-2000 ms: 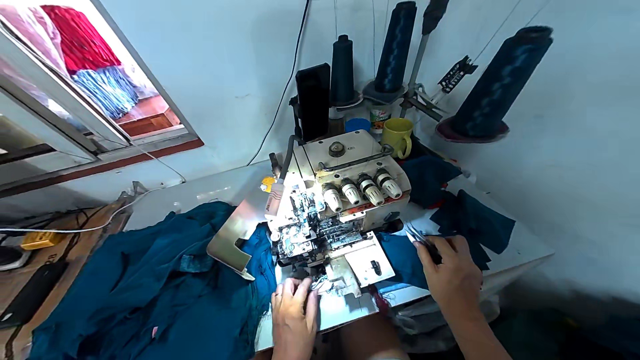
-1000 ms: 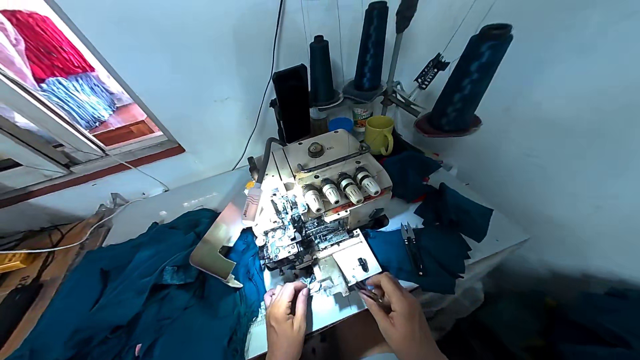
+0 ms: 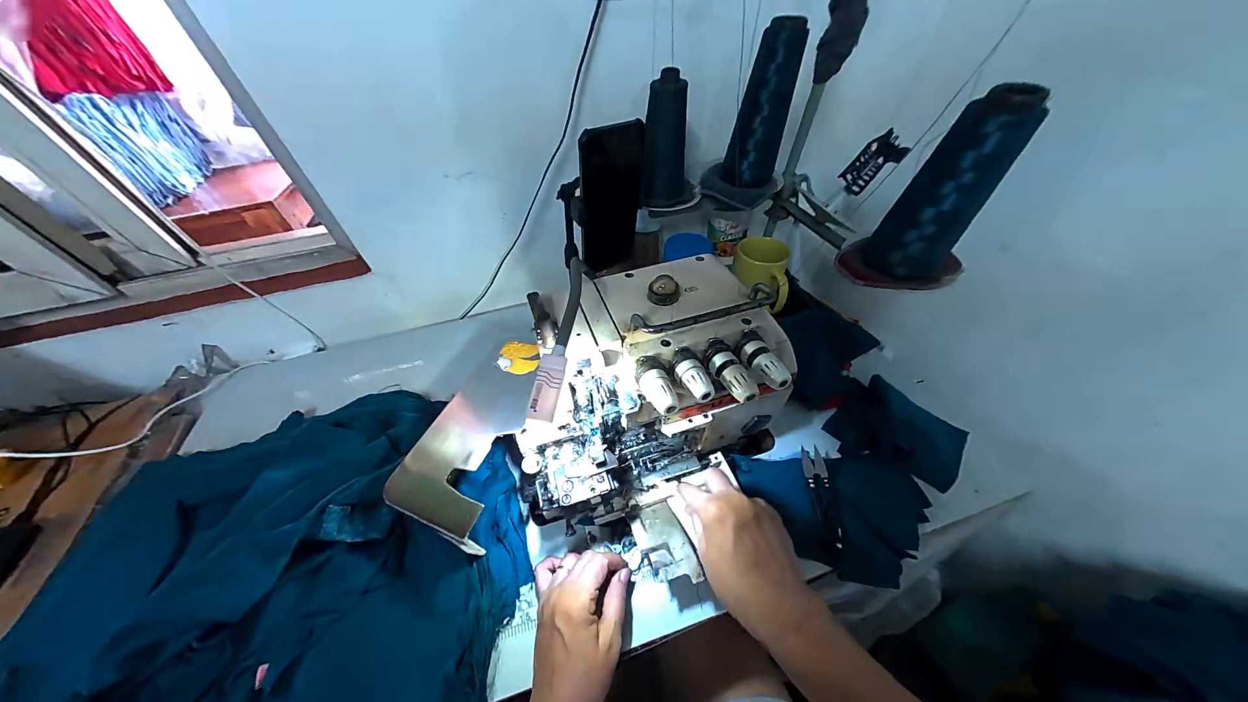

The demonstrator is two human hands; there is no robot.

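An overlock sewing machine (image 3: pixel 692 322) stands on the white table, its front cover swung out to the left and its looper area exposed under a lamp. My left hand (image 3: pixel 582 614) is at the machine's lower front edge, fingertips bent together near the needle plate area; whether they pinch anything is unclear. My right hand (image 3: pixel 736 536) reaches over the pale cloth plate (image 3: pixel 668 536), its fingertips partly hidden against the machine. Thread snips (image 3: pixel 821 492) lie on dark teal cut pieces (image 3: pixel 873 507) to the right. A large heap of teal fabric (image 3: pixel 263 546) lies left.
Teal thread cones (image 3: pixel 960 185) stand behind and to the right. A yellow mug (image 3: pixel 761 265), a blue lid (image 3: pixel 686 246) and a phone (image 3: pixel 610 190) on a holder are behind the machine. A window (image 3: pixel 166 146) is at the upper left, and a white cable (image 3: pixel 210 390) crosses the left side.
Two seconds ago my right hand held the snips; a second ago they lay on the fabric. My right hand has since moved up over the cloth plate. My left hand stays at the machine's front.
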